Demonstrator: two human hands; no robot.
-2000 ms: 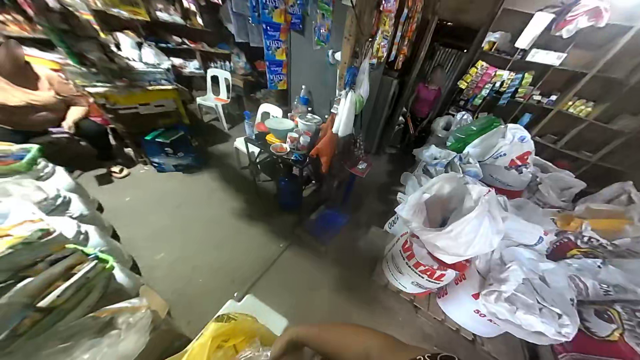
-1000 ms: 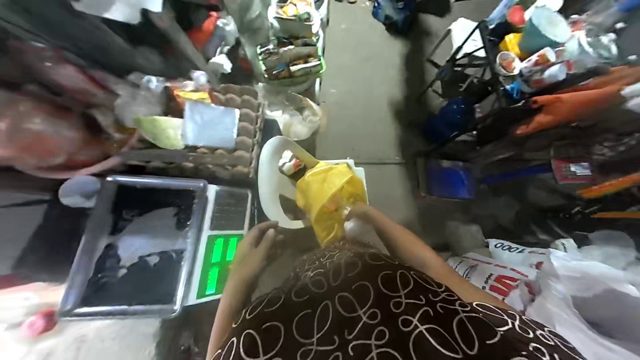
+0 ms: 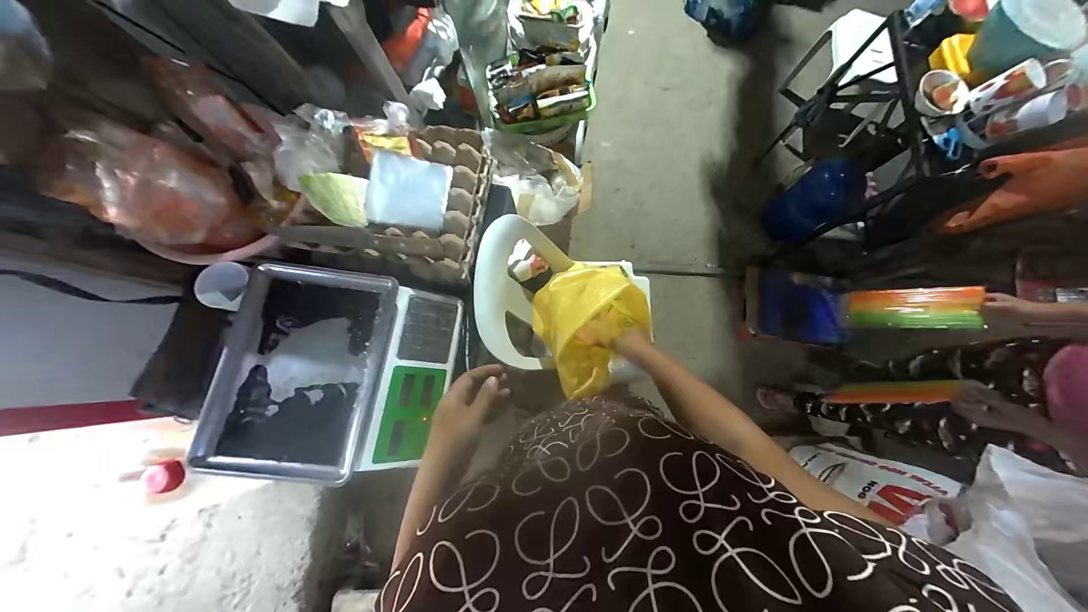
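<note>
A yellow bag (image 3: 586, 314) lies on the seat of a white plastic chair (image 3: 497, 297). My right hand (image 3: 614, 336) reaches into the bag's folds, its fingers partly hidden by the yellow material; whether they grip anything cannot be seen. My left hand (image 3: 473, 399) is empty with its fingers apart, between the chair and a digital weighing scale (image 3: 412, 391). The scale's clear-rimmed tray (image 3: 310, 374) is left of its green display panel. A small red and white item (image 3: 529, 262) shows behind the chair's backrest.
Egg trays (image 3: 463, 200) with packets stand beyond the scale, beside a clear plastic cup (image 3: 223, 285). Another person at right holds bundles of orange and green items (image 3: 918, 308). White sacks (image 3: 884, 476) lie at lower right; a black-framed stand (image 3: 905, 110) is at upper right.
The view has swung strongly from the wider shop to the chair and scale. Since one second ago, my right hand has moved into the yellow bag's folds. Another person's hands with bundles now show at right.
</note>
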